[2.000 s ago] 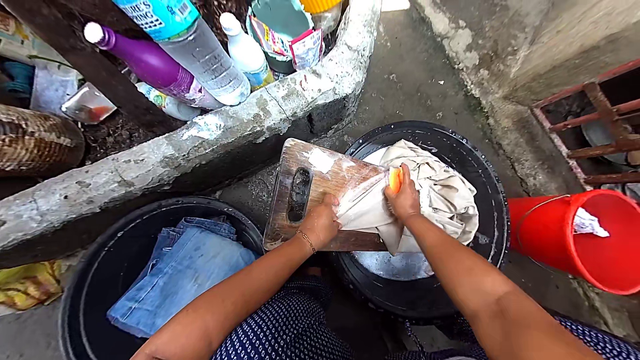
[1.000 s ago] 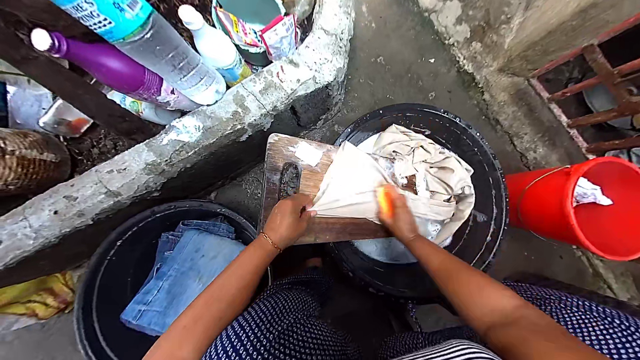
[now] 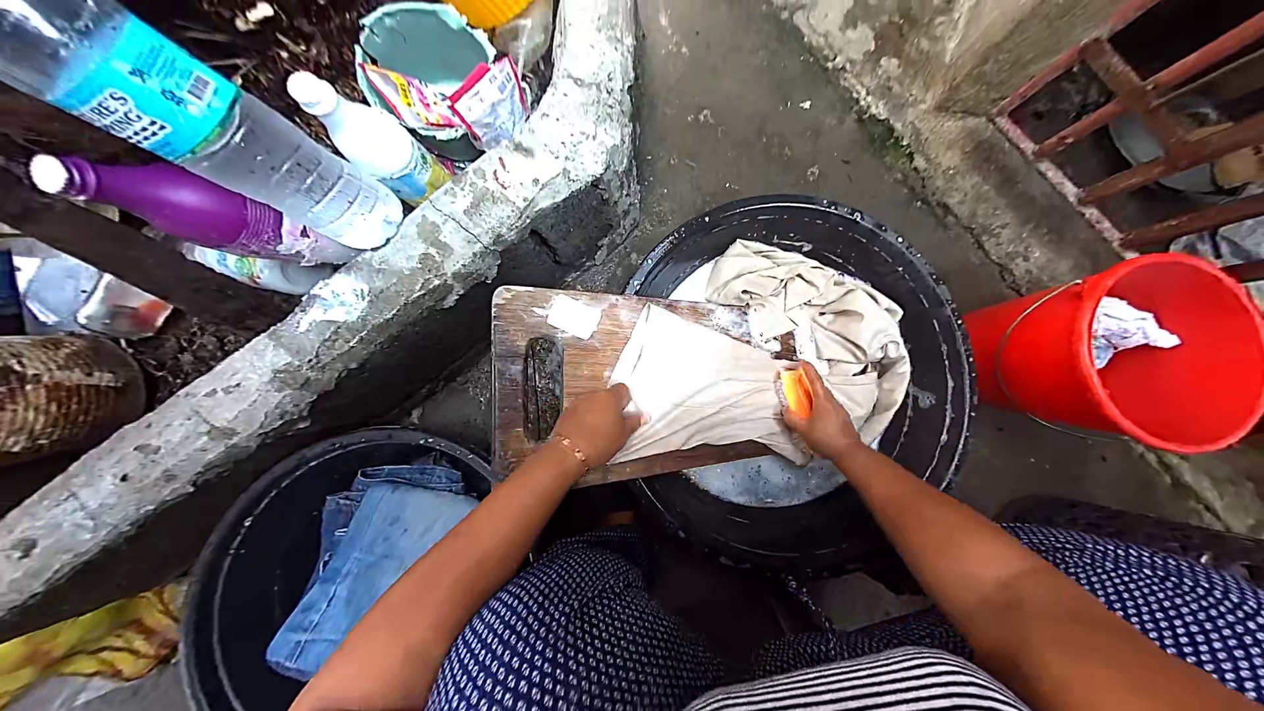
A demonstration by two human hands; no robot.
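Note:
A beige cloth garment point(image 3: 691, 380) lies spread over a wooden board point(image 3: 512, 395) with a handle slot, and its bunched part hangs into a black round basin point(image 3: 933, 395) of sudsy water. My left hand point(image 3: 595, 427) grips the cloth's edge at the board's left part. In my right hand point(image 3: 822, 415) is an orange-backed scrub brush point(image 3: 796, 393), held against the cloth near the board's right end. A small white piece point(image 3: 574, 316) rests beside the slot. The brush's bristles are mostly hidden.
Folded blue jeans point(image 3: 380, 563) lie in a second black basin point(image 3: 222, 592) at lower left. A red bucket point(image 3: 1047, 346) with a white crumpled item stands at right. A rough concrete curb point(image 3: 395, 286) runs diagonally, with plastic bottles point(image 3: 188, 202) behind it; a rusty metal grille point(image 3: 1165, 138) is at upper right.
The cloth now covers more of the board's middle than two seconds ago. My right hand with the brush has moved along the cloth; my left hand still holds its edge.

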